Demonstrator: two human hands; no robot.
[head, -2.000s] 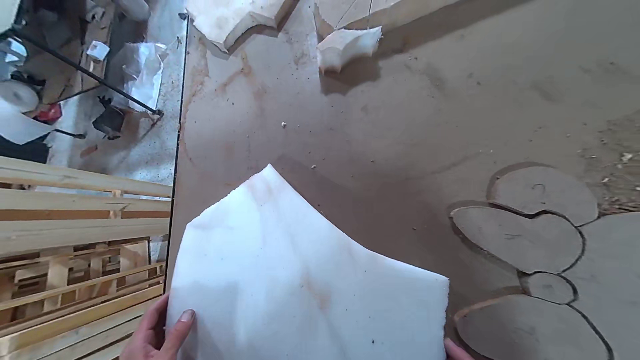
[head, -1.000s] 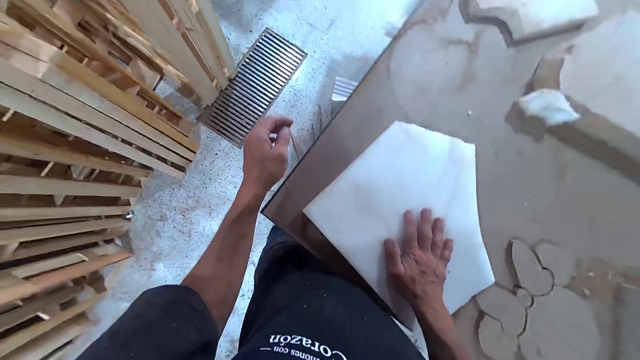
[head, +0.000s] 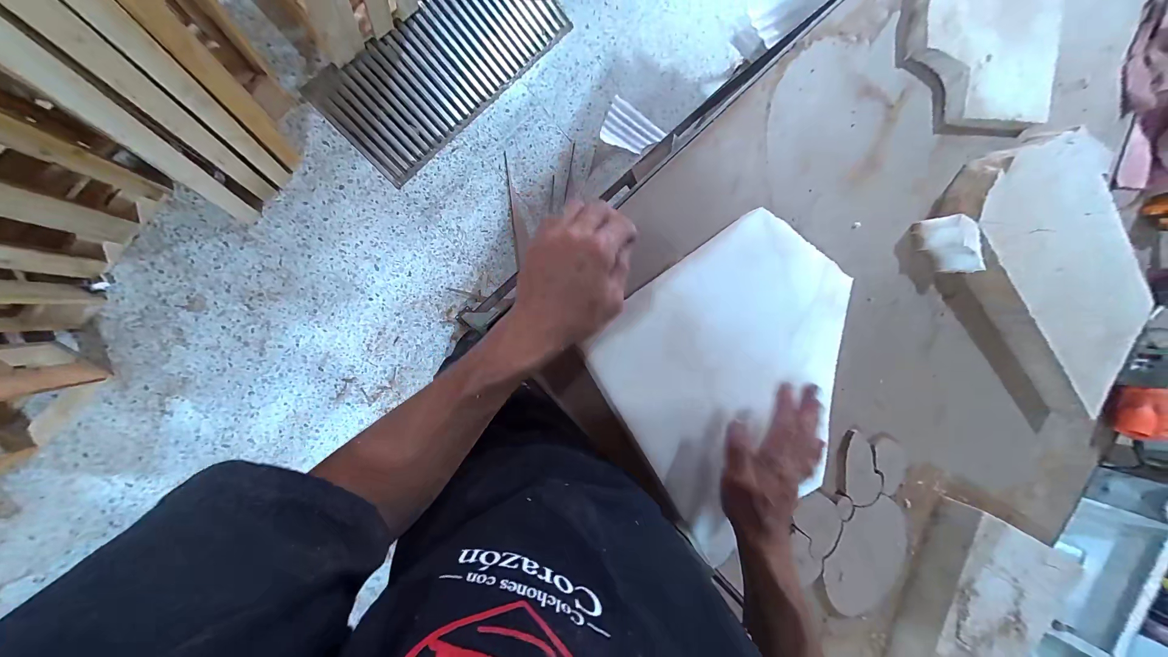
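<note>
A white foam slab [head: 721, 319] with angled edges lies on the brown tabletop [head: 876, 365], at its near edge. My right hand [head: 776, 461] rests on the slab's right part, fingers spread and slightly blurred. Over the table's edge, by the slab's left side, is my left hand [head: 579, 269] with its fingers curled; whether it pinches something small cannot be told. A small white foam offcut [head: 951, 243] sits beside a larger thick foam block [head: 1063, 246]. Flat rounded shapes [head: 862, 547] lie near my right wrist.
Another foam piece [head: 995, 59] lies at the table's far side, a worn block [head: 1004, 575] at the lower right. An orange object [head: 1139, 412] is past the right edge. Wooden slats [head: 137, 100] stand left of the speckled floor [head: 255, 347], near a metal floor grate [head: 438, 82].
The view has swung strongly. Since about one second ago, my left hand has moved from beside the table to its edge near the slab. My right hand remains on the slab.
</note>
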